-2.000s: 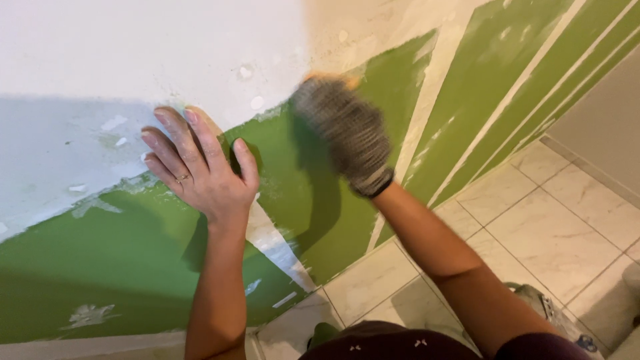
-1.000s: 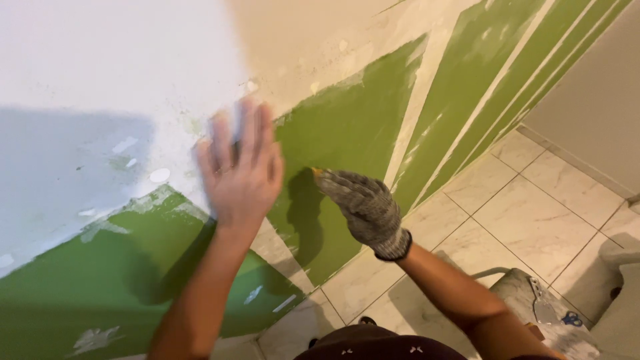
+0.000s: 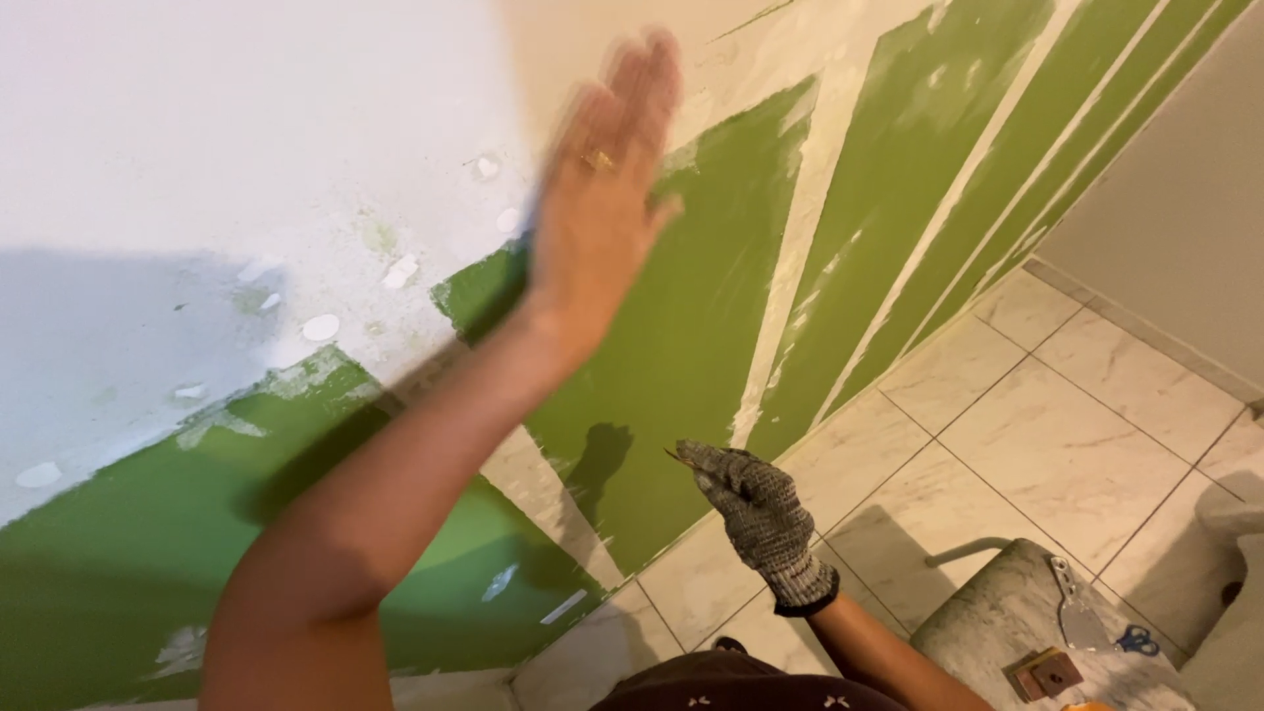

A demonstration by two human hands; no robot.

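Note:
My left hand (image 3: 607, 188), bare with a ring on one finger, is blurred and held flat over the wall, where white paint borders green; its fingers are extended and nothing shows in it. My right hand (image 3: 755, 509) wears a grey knit glove with a dark cuff, low in front of the green wall (image 3: 681, 355). Its fingertips are pinched on a small thin piece, too little of which shows to name. Pale stripes and white filler patches (image 3: 321, 327) mark the wall.
At the lower right a dusty stool (image 3: 978, 592) bears a putty knife (image 3: 1078, 607), blue-handled scissors (image 3: 1138, 640) and a brown block (image 3: 1045, 675). Marble-look floor tiles (image 3: 1037, 415) meet the wall's foot. A pale rounded object (image 3: 1229, 602) stands at the right edge.
My left hand has moved right and up along the wall. My gloved right hand, against the green wall two seconds ago, has come down and away from it.

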